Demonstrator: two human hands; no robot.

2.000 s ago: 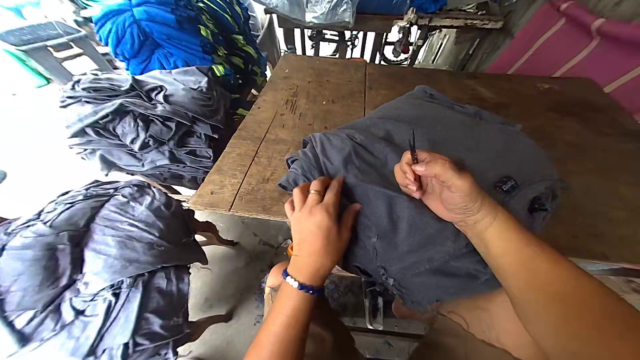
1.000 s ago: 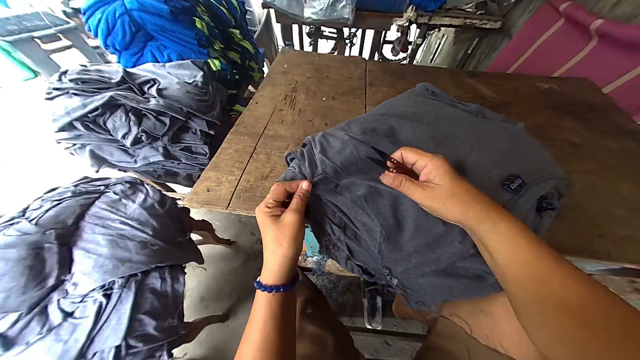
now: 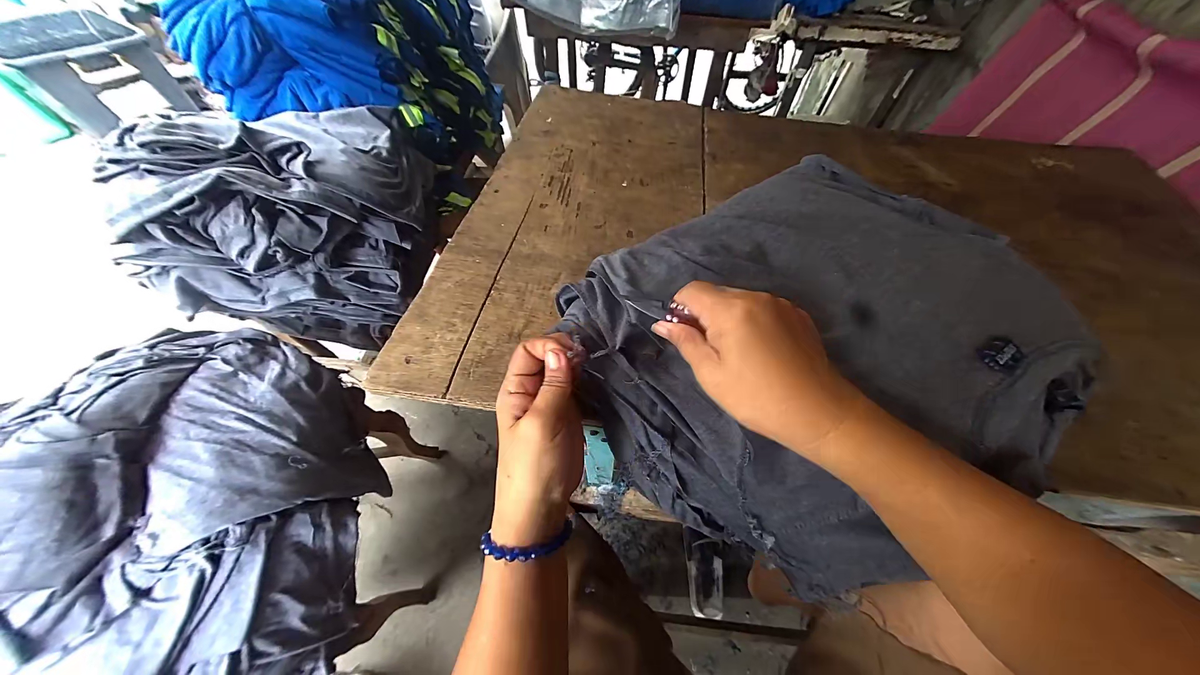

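Note:
A pile of dark grey knit garments (image 3: 844, 272) lies on the wooden table and hangs over its near edge. At the pile's left edge my left hand (image 3: 544, 403), with a blue bead bracelet (image 3: 527, 548) on its wrist, pinches the frayed edge of the cloth between thumb and fingers. My right hand (image 3: 750, 356) is just to the right, over the cloth, its fingers closed around a small dark tool (image 3: 679, 314). Most of that tool is hidden, so its kind cannot be told. Dark round labels (image 3: 1001, 353) show at the pile's right end.
The wooden table (image 3: 581, 169) spans the middle. Grey cloth heaps (image 3: 262, 216) stand on the left, one near and one farther back, with blue fabric (image 3: 281, 56) behind. A pink striped cloth (image 3: 1069, 80) hangs at the back right. Thread scraps lie below the table edge.
My left hand went from lying on the cloth to pinching its edge. My right hand has come left and closer to it; the pointed dark tool, upright earlier, is now mostly hidden.

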